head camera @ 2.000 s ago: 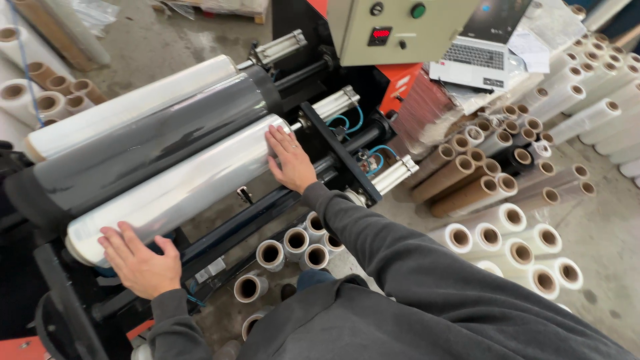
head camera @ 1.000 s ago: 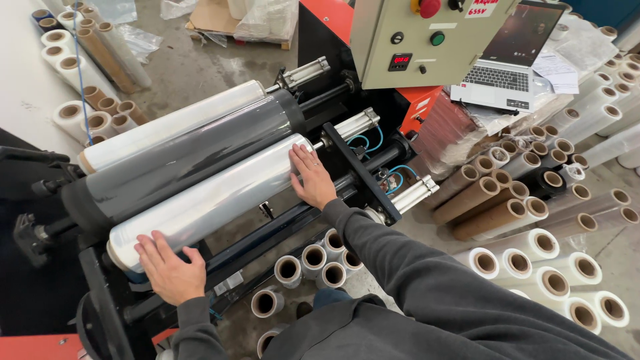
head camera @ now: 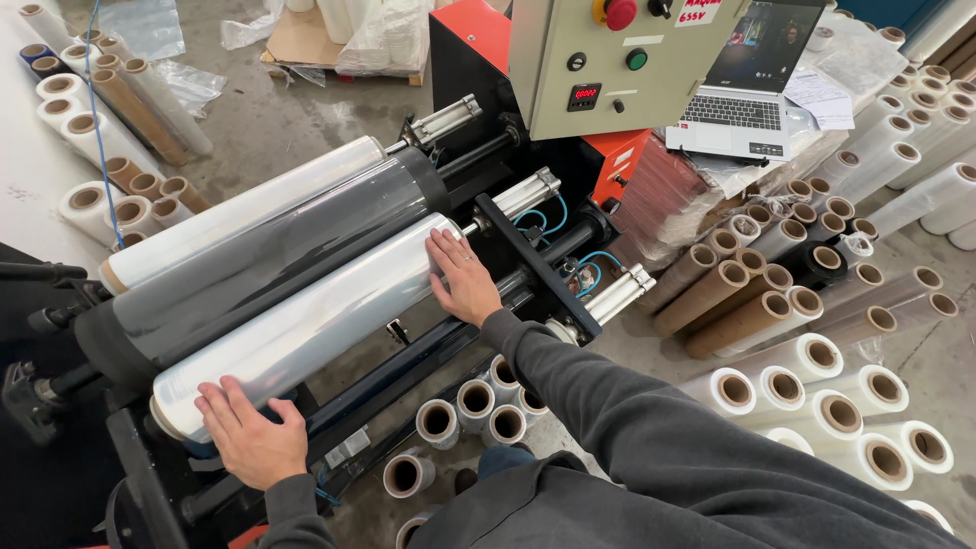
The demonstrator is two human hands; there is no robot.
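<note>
A roll of clear plastic film (head camera: 328, 316) is mounted on the near side of a black winding machine, pressed along a dark rubber-like roller (head camera: 282, 267). My left hand (head camera: 255, 438) rests flat with fingers spread on the roll's near left end. On its right end lies my right hand (head camera: 463, 276), palm down, a ring on one finger. Neither hand grips anything. Behind the dark roller is a second, whitish film roll (head camera: 252, 210). Pneumatic cylinders (head camera: 526, 194) with blue hoses stand at the right ends of the rolls.
A grey control box (head camera: 625, 69) with a red emergency stop button (head camera: 614, 12) overhangs the machine. Right of it, a laptop (head camera: 732, 114) sits on wrapped stock. Upright film rolls (head camera: 842, 415) and cardboard cores (head camera: 762, 309) crowd the floor at right; more cores (head camera: 437, 424) stand by my feet.
Both hands stay on the near roll, at its two ends. The view has shifted, bringing more of the control box and the laptop screen into sight.
</note>
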